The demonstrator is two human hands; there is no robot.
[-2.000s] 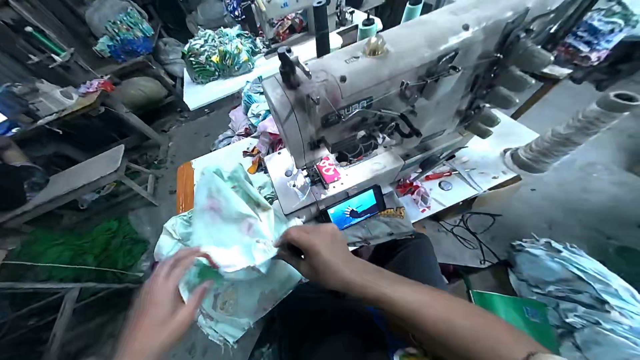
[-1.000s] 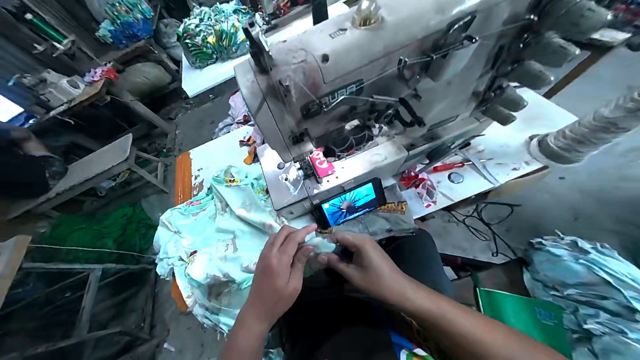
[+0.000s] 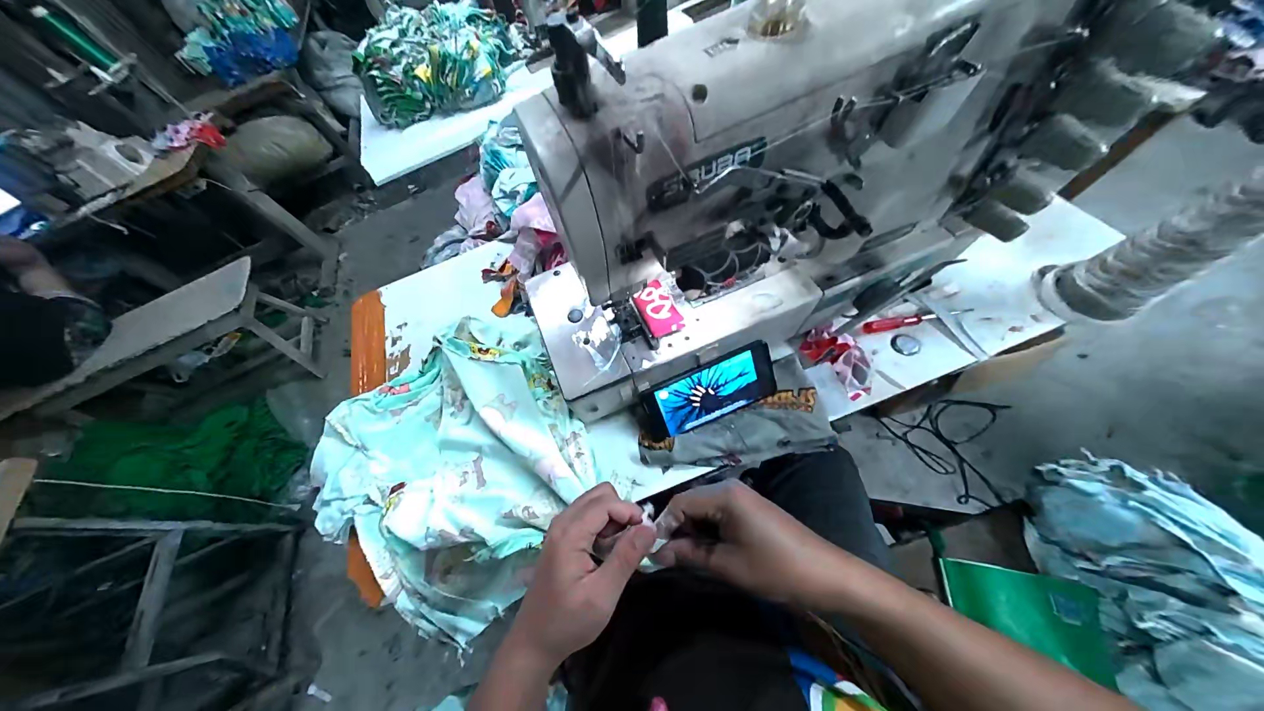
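Note:
Both hands meet low in the centre, over my lap. My left hand (image 3: pixel 592 558) pinches an edge of pale mint printed fabric (image 3: pixel 464 464) between thumb and fingers. Close beside it on the right, my right hand (image 3: pixel 726 538) pinches at the same small whitish bit of cloth; its fingertips are partly hidden. The rest of the fabric lies bunched over the table's left corner and hangs down. Behind the hands stands an industrial sewing machine (image 3: pixel 711 168) with a pink tag (image 3: pixel 658 308) near its needle area. A lit phone (image 3: pixel 709 390) leans against the machine bed on folded grey cloth (image 3: pixel 741 430).
A red screwdriver (image 3: pixel 894 323), scissors (image 3: pixel 953 326) and a round metal piece (image 3: pixel 905 344) lie right of the machine. A large thread cone (image 3: pixel 1136 267) stands at the right. Fabric piles (image 3: pixel 1145 573) are at lower right. A wooden bench (image 3: pixel 148 316) and part of another person (image 3: pixel 39 326) are left.
Two seconds ago my left hand was apart from the fabric at lower left; it has since come in beside my right hand. The raised fabric now lies lower, bunched on the table corner.

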